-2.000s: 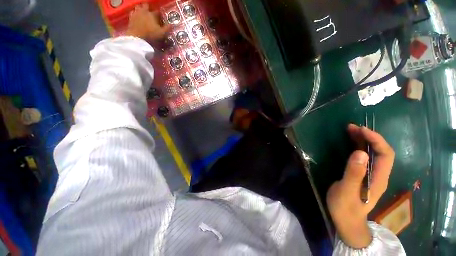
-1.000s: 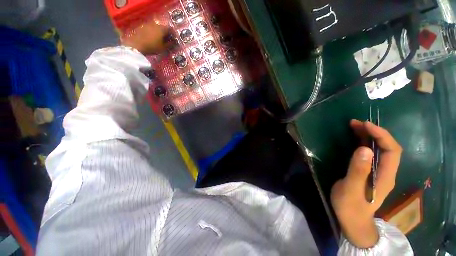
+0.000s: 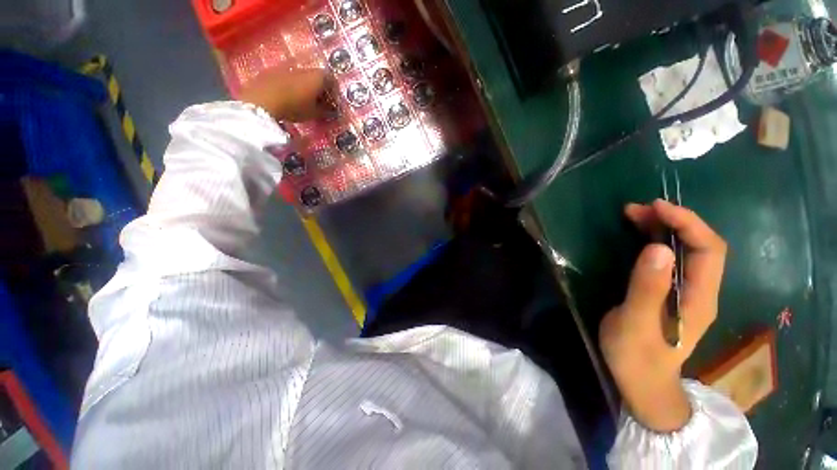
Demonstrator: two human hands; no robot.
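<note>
A clear blister tray (image 3: 390, 163) over red at the upper left holds several round dark units (image 3: 357, 94) with shiny rims. My left hand (image 3: 286, 92) reaches over the tray from the left; its fingertips are at the units, blurred, and whether they grip one cannot be told. My right hand (image 3: 663, 303) is above the green bench mat and holds slim tweezers (image 3: 677, 275) like a pen, tips pointing up the picture, apart, with nothing seen between them.
An orange-framed plate (image 3: 748, 374) lies at the lower right, a small red piece (image 3: 785, 318) above it. A tan block (image 3: 773, 128), white paper (image 3: 702, 138), clear bottle (image 3: 791, 60), cables (image 3: 574, 138) and a black box (image 3: 633, 37) are at the upper right. The bench edge (image 3: 560, 275) runs down the middle.
My left hand has moved right and down over the tray, to the inner units. My right hand has moved slightly up the picture, still holding the tweezers. The view has shifted a little.
</note>
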